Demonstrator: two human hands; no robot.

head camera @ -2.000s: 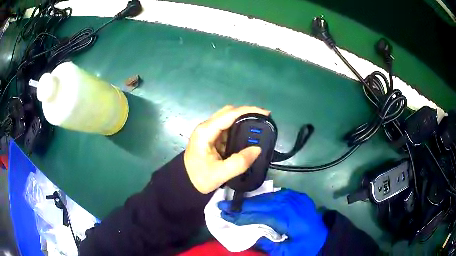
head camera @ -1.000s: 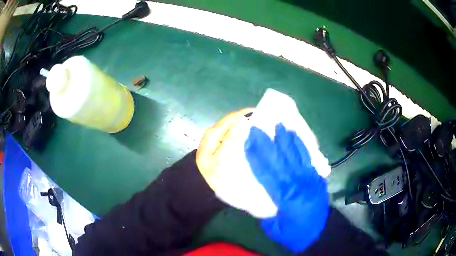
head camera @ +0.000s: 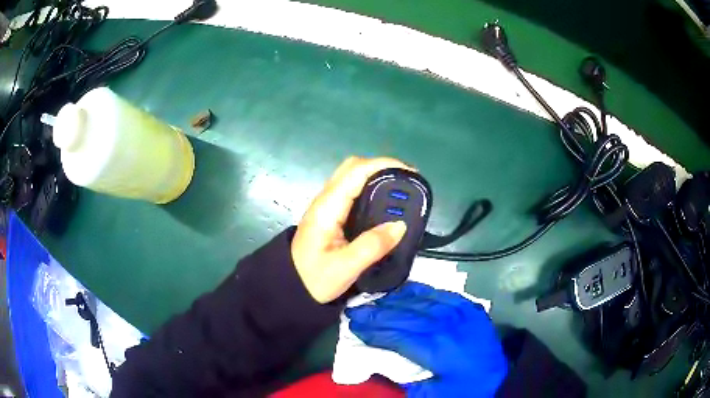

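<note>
My bare left hand (head camera: 331,237) grips a black rounded power strip (head camera: 395,204) in front of me, its thumb on the face below two blue USB slots. A flat black strap (head camera: 470,221) and a cord (head camera: 498,253) run from its right side. My right hand (head camera: 436,334), in a blue glove, holds a white wiping cloth (head camera: 366,359) just below the unit, against its lower end. The fingertips and the unit's lower end are partly hidden.
A squeeze bottle with yellowish liquid (head camera: 128,148) stands at left, a small brown scrap (head camera: 202,120) beside it. Piled black units (head camera: 603,277), coiled cords (head camera: 595,167) and plugs lie at right. More cords (head camera: 101,66) lie upper left. A blue bin (head camera: 29,291) is lower left.
A second ago the cloth and gloved hand covered the unit. They have moved down off its face, and the USB slots show again. My left hand still holds the unit.
</note>
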